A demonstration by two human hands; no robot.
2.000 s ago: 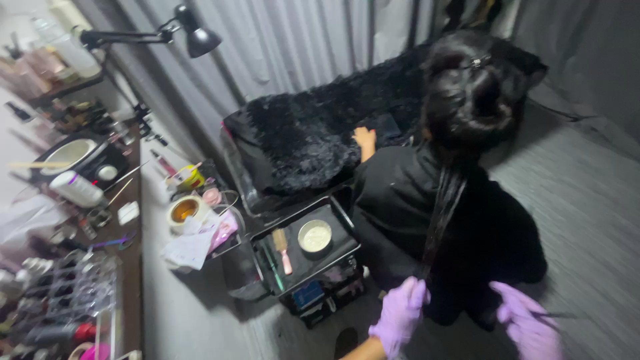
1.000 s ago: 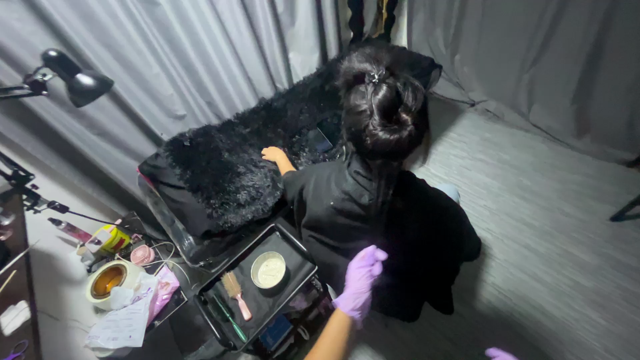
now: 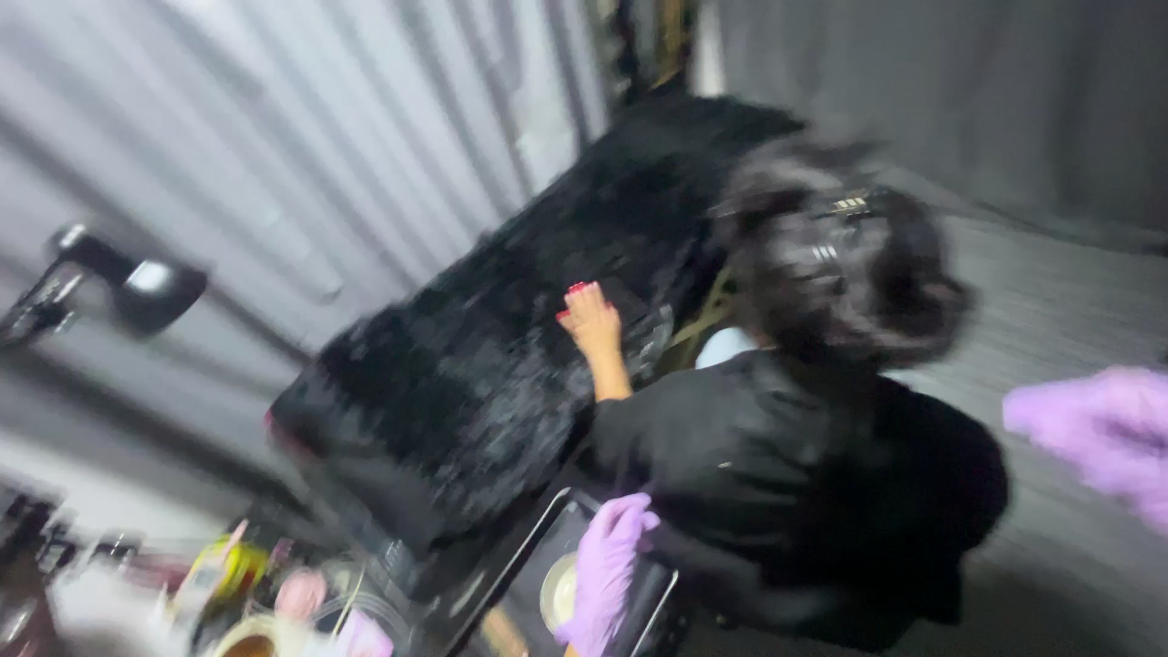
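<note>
My left hand point(image 3: 607, 570), in a purple glove, is over the black tray point(image 3: 552, 511), beside a bowl of pale cream point(image 3: 558, 593) that it partly covers; whether it touches the bowl I cannot tell. My right hand point(image 3: 1100, 433), also gloved in purple, is at the right edge, blurred, over the floor; its fingers are not clear. Between my hands sits a person in a black cape point(image 3: 794, 493), back to me, with dark hair point(image 3: 849, 255) pinned up by metallic clips point(image 3: 849, 203). The handle of a brush point(image 3: 504, 631) shows in the tray at the bottom edge.
Beyond the tray stands a seat with a black furry cover point(image 3: 511, 328), where the seated person's hand point(image 3: 591, 319) rests. A black desk lamp point(image 3: 155, 292) is at left. A roll point(image 3: 246, 639), a yellow container point(image 3: 233, 566) and tubing crowd the lower left. Grey curtains point(image 3: 301, 137) hang behind.
Two seconds ago my left hand was at a long strand of hair hanging down the person's back; now it is over the tray. My right hand has come back into fuller view. The person's head has tilted.
</note>
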